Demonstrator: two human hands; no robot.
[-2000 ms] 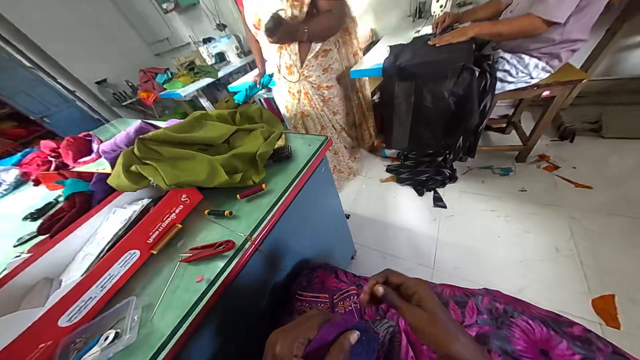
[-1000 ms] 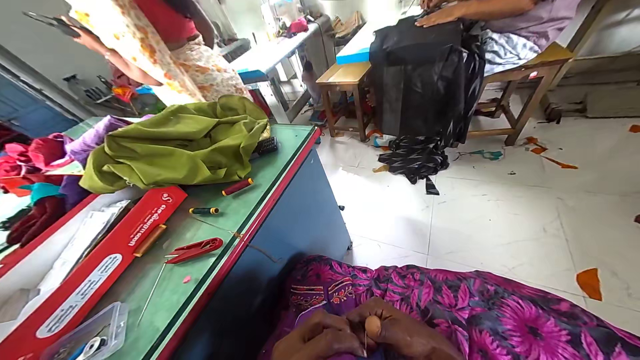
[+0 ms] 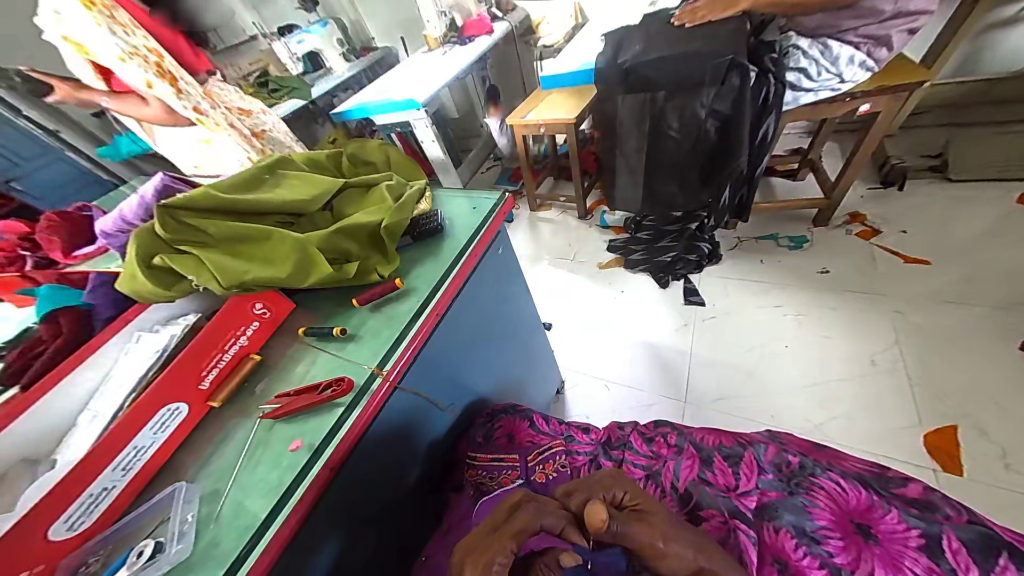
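Observation:
Both hands are close together at the bottom of the head view, above a lap in pink and black floral cloth (image 3: 800,488). My left hand (image 3: 516,532) grips purple cloth (image 3: 492,502), with a dark blue part beside its fingertips. My right hand (image 3: 640,520) meets it there, thumb and finger pinched on what looks like a thin needle (image 3: 590,544). Embroidered purple cloth (image 3: 520,466) lies just behind the hands. On the green table to the left are red thread snips (image 3: 308,398), a dark thread spool (image 3: 322,332) and a maroon spool (image 3: 378,293).
The red-edged table (image 3: 448,296) stands left of the lap. It bears olive cloth (image 3: 280,216), a red box (image 3: 184,384) and a clear plastic case (image 3: 172,532). Ahead are a wooden stool (image 3: 552,108), a seated co-worker with black cloth (image 3: 672,120), and a standing person.
My right hand, raised apart from the left two seconds ago, has come down against it at the cloth. The standing person has moved left. The view has shifted somewhat.

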